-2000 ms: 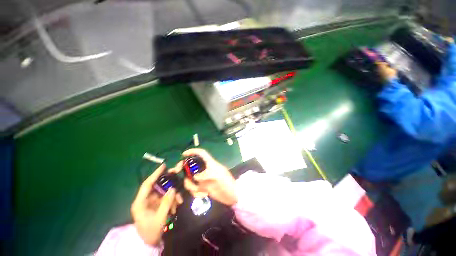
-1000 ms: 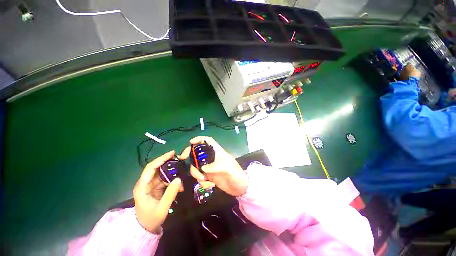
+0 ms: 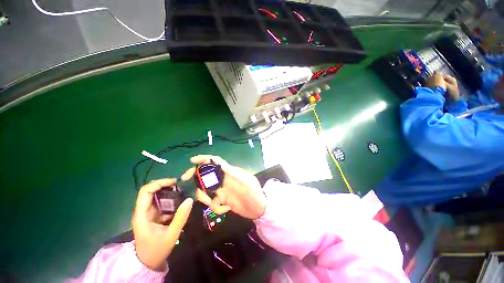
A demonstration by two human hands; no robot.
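My left hand (image 3: 152, 226) holds a small black unit (image 3: 168, 200) between thumb and fingers; a small pinkish square shows on it. My right hand (image 3: 235, 190) holds a second black unit (image 3: 210, 178) with a bright white square on its face and a red edge. The two units are close together but apart, above the near black tray (image 3: 190, 260). In that tray, another unit (image 3: 211, 218) shows green and red lights just below my right hand. Parts of the tray are hidden by my hands and pink sleeves.
A raised black tray (image 3: 221, 33) sits on the pale power supply (image 3: 235, 91). Thin black cables (image 3: 179, 146) with white tags lie on the green mat. White paper (image 3: 298, 152), a yellow line (image 3: 340, 174) and patterned discs (image 3: 373, 147) are right. A blue-sleeved person (image 3: 447, 132) works at far right.
Both units showed blue marks before; now the right one shows a white square and the left one a pinkish square. The hands are slightly further apart. The view has shifted.
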